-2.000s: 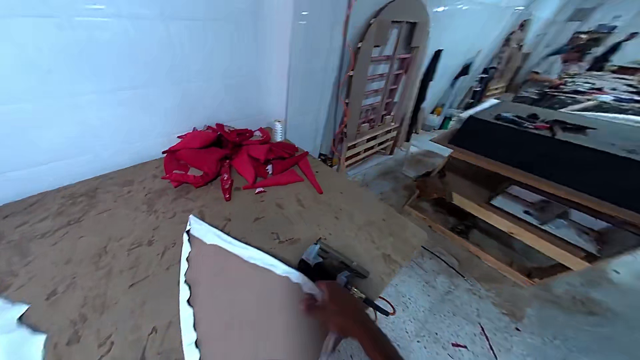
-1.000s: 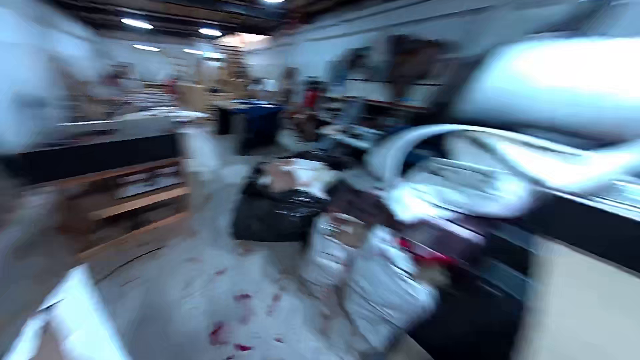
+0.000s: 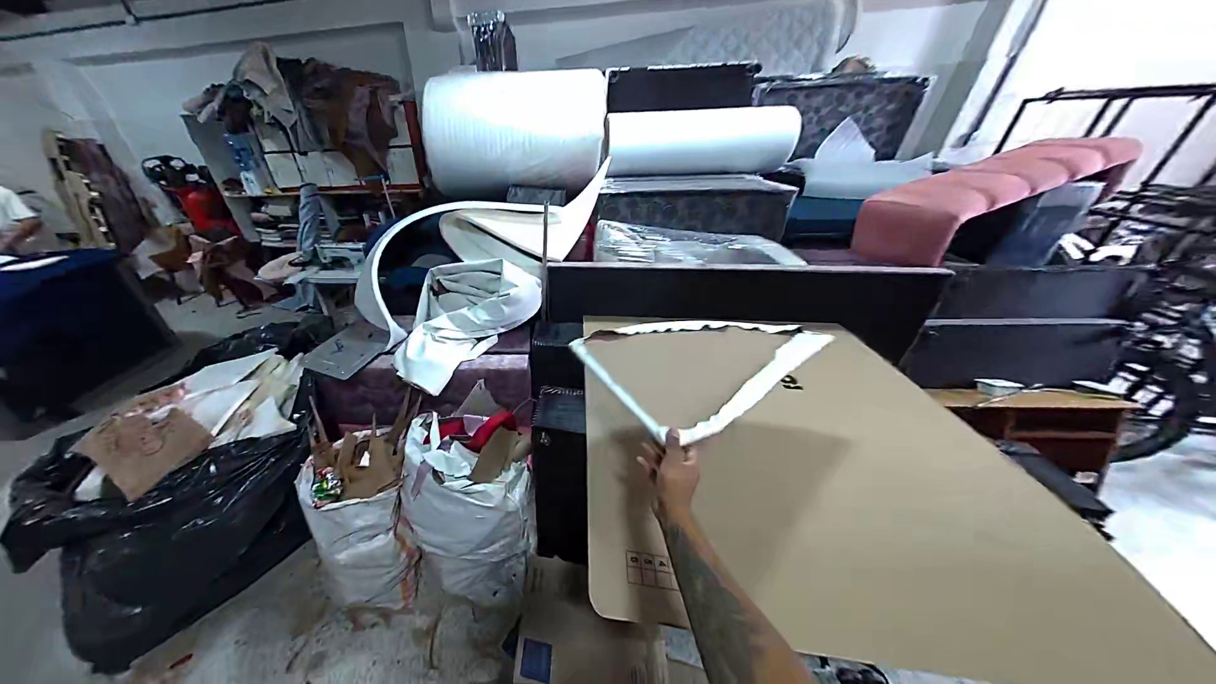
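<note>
My right hand grips the near corner of a roughly triangular brown panel with thumb and fingers. Ragged white material edges this panel. It is over a large brown cardboard sheet, which has some printed marks; a shadow falls on the sheet to the right of my hand. Whether the panel touches the sheet I cannot tell. A tattooed forearm runs from the bottom edge up to the hand. My left hand is not in view.
Left of the sheet stand two white sacks of scraps and a black plastic bag. Behind are large white rolls, a draped white strip and a pink upholstered piece. At the far left, a person's arm shows by a dark blue-covered table.
The view has swung far right, from the table with red fabric pieces to the cardboard sheet. The white-edged panel, earlier over that table, is now over this sheet in my right hand.
</note>
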